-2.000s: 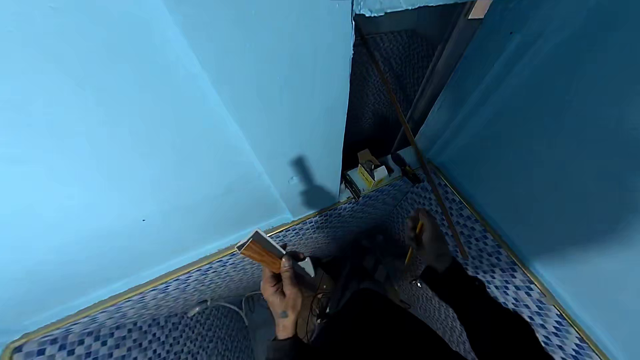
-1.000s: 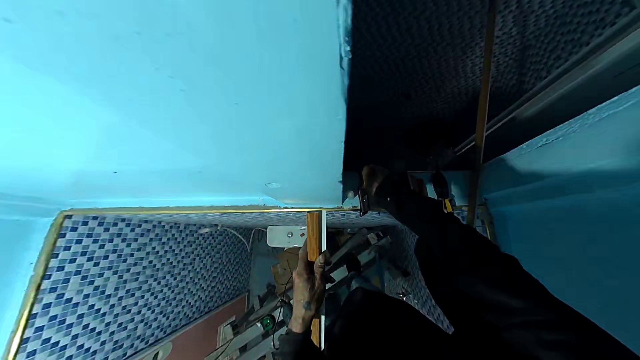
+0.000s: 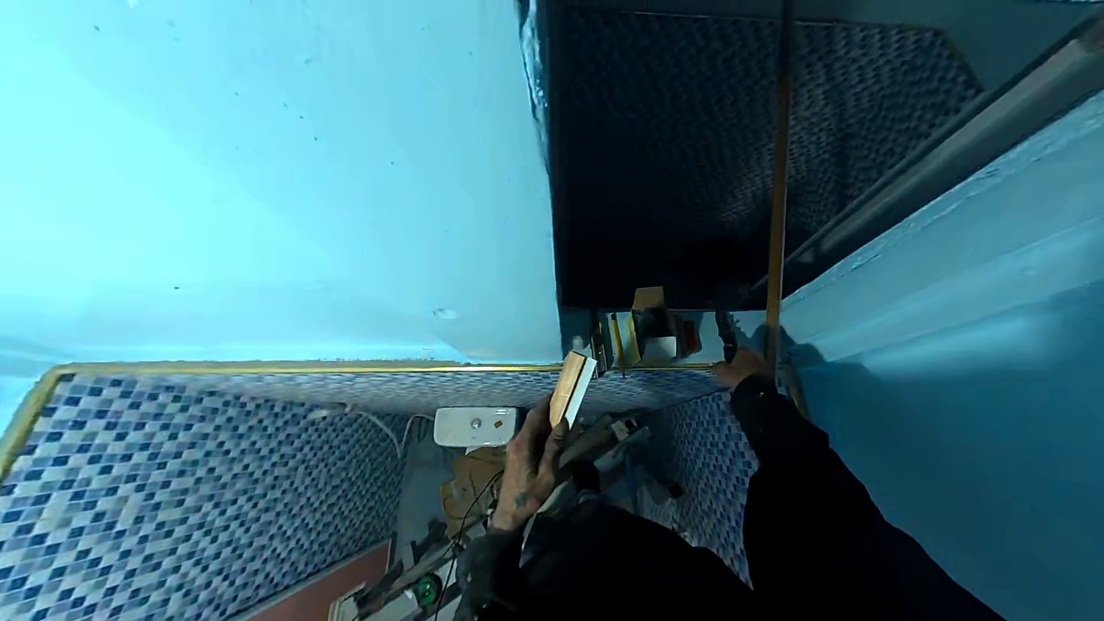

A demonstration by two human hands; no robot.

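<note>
My left hand is closed around a wood-coloured strip with a white side, whose upper end points toward the ledge. At the right, my right hand is at the ledge edge, touching or gripping the lower end of a dark tool; its exact kind is unclear. Just right of that hand a long thin wooden strip rises across the dark opening. On the ledge left of the hand are an open cardboard box and a thin yellow stick.
Light blue walls stand above blue-and-white tiles with a yellowish edge. A dark recess opens above the ledge. Below are a white toilet cistern, cardboard, a cable and cluttered boards.
My right hand has moved right along the ledge to the dark tool. My left hand still holds the strip, now tilted. The view has shifted greatly since the oldest frame.
</note>
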